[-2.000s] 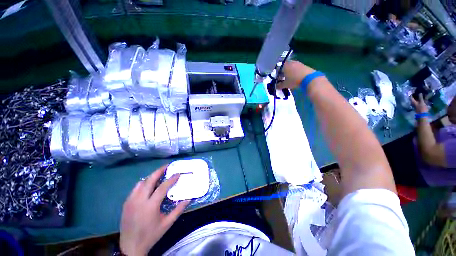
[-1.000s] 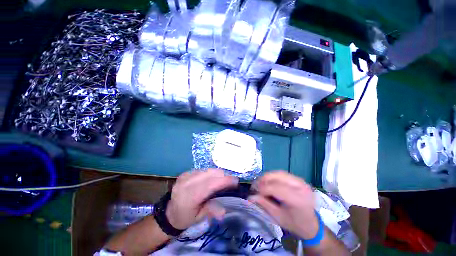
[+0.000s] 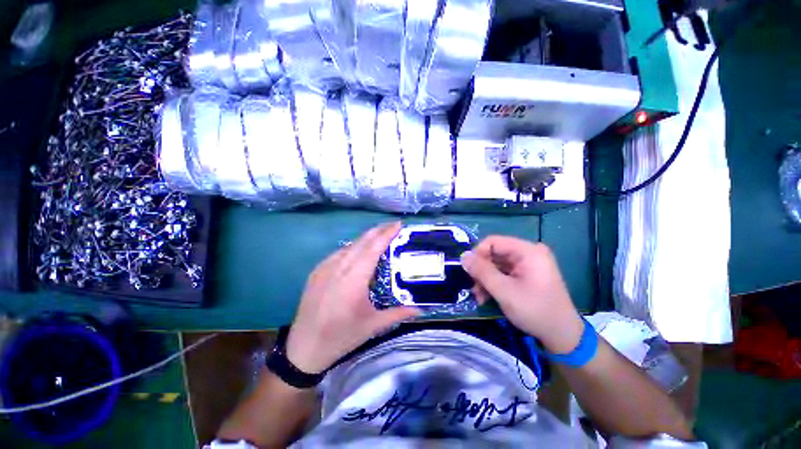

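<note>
A white rounded-square housing (image 3: 402,295) lies on a clear crinkled plastic bag (image 3: 380,289) at the bench's front edge. A black adhesive gasket (image 3: 435,239) lies inside it, around a small white central rectangle. My left hand (image 3: 344,285) is around the housing's left side, fingers at its top left corner and thumb at its lower edge, steadying it. My right hand (image 3: 518,279) is at the housing's right side, thumb and forefinger pinched together at the gasket's right part. Whether something is between these fingertips is hidden.
Bagged housings (image 3: 303,145) stand in rows behind. The screw feeder (image 3: 549,105) is at back right, beside a green box (image 3: 652,74) and white liner sheets (image 3: 676,202). A parts tray (image 3: 195,263) of wired components is left. A blue bucket (image 3: 60,377) and cartons sit below the edge.
The black gasket now lies in the housing; a second ago both hands were nearer my body, in front of the housing. Both hands have moved forward onto it. The camera view has shifted.
</note>
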